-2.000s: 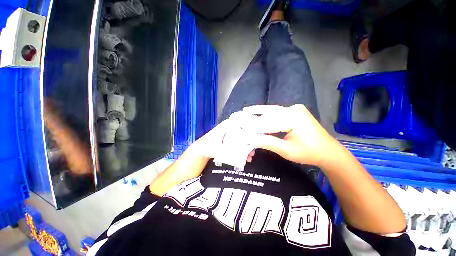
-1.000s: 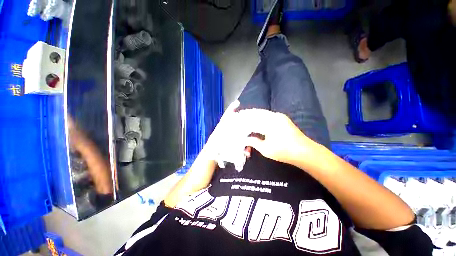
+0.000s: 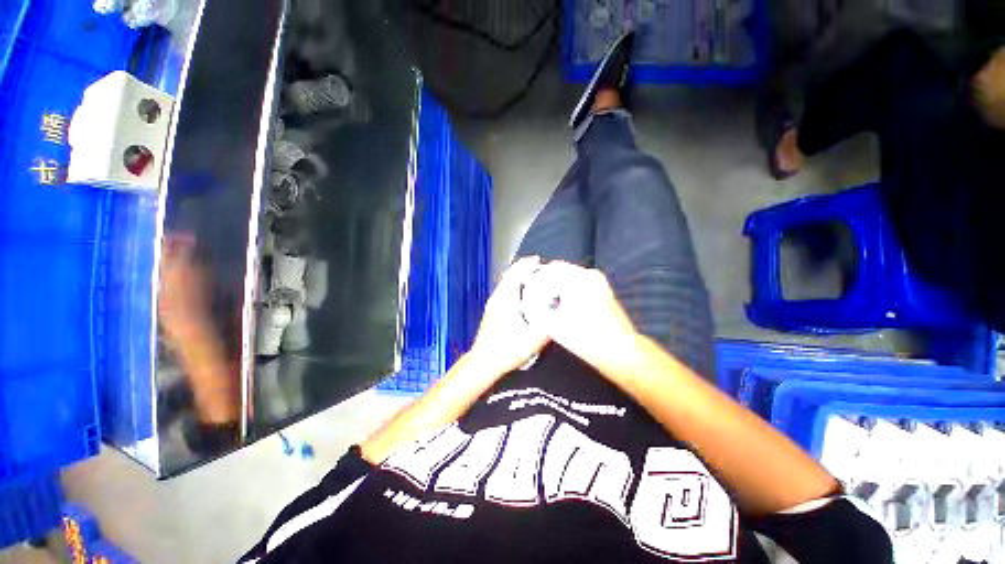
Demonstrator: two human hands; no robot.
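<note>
My left hand (image 3: pixel 507 323) and my right hand (image 3: pixel 584 317) meet over my lap, fingers closed together around a small white part (image 3: pixel 540 297). The skin and the part are overexposed, so its shape and which fingers press on it are unclear. A long dark trough (image 3: pixel 353 242) with metal edges stands on the left; loose pale grey fitting bodies (image 3: pixel 284 289) lie along its inner left side. At the lower right, white pieces (image 3: pixel 904 474) sit in rows in a flat blue tray (image 3: pixel 802 424).
A white control box (image 3: pixel 119 130) sits on the trough edge beside a large blue bin (image 3: pixel 44 275). Blue crates (image 3: pixel 452 220) stand between trough and legs. A blue stool (image 3: pixel 763 264) and a person in dark clothes (image 3: pixel 860 94) are at the right. Another blue crate (image 3: pixel 661 73) is beyond my feet.
My hands have drawn closer together and upward in the view, covering more of the white part. The view has shifted, showing more of the far crate and the tray rows.
</note>
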